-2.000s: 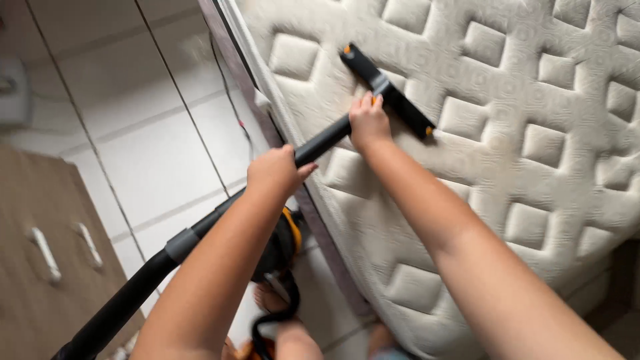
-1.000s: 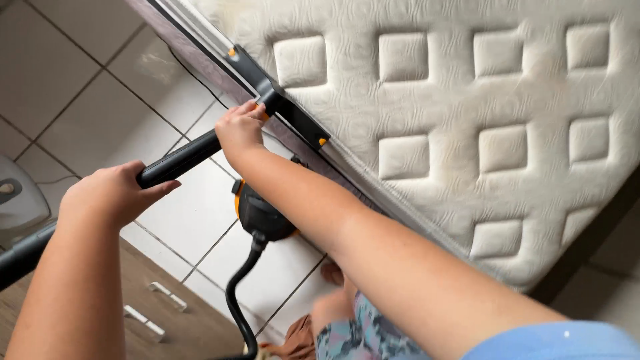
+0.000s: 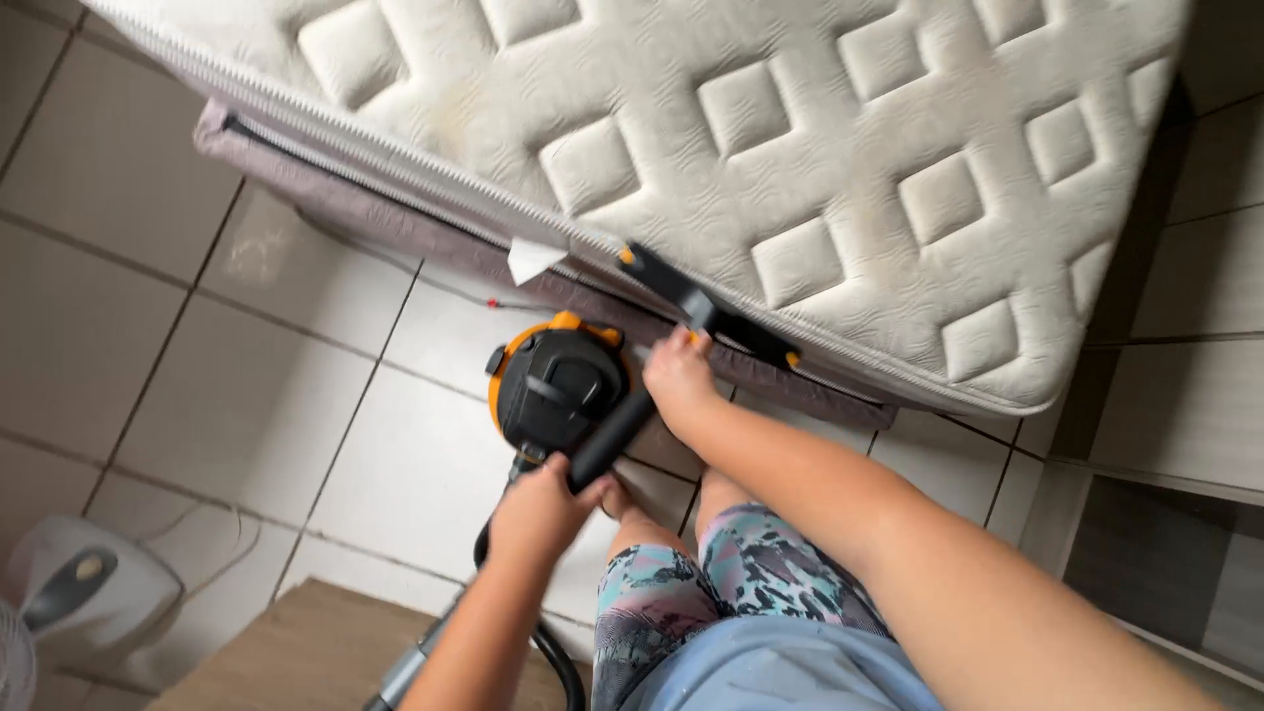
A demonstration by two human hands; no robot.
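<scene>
My right hand [image 3: 681, 377] grips the front end of a black vacuum wand [image 3: 614, 434], close behind its wide floor nozzle [image 3: 706, 308]. The nozzle, black with orange ends, lies against the side edge of a quilted white mattress [image 3: 671, 188]. Farther back on the wand, my left hand [image 3: 545, 509] is closed around the tube. Beneath the wand, a round black and orange canister vacuum [image 3: 561, 385] stands on the tiles, partly hidden. Its black hose [image 3: 561, 657] curves down beside my left forearm.
A mauve bed base [image 3: 395, 219] runs under the mattress. A thin cable with a red part [image 3: 493, 303] lies on the tiled floor [image 3: 346, 434]. At lower left are a wooden furniture top [image 3: 326, 642] and a grey-white appliance [image 3: 109, 583]. A shelf unit [image 3: 1136, 553] is at right.
Both hands have brought the wand and nozzle along the mattress edge, nearer its corner. Two seconds ago the nozzle was on the mattress top. The view has shifted and turned.
</scene>
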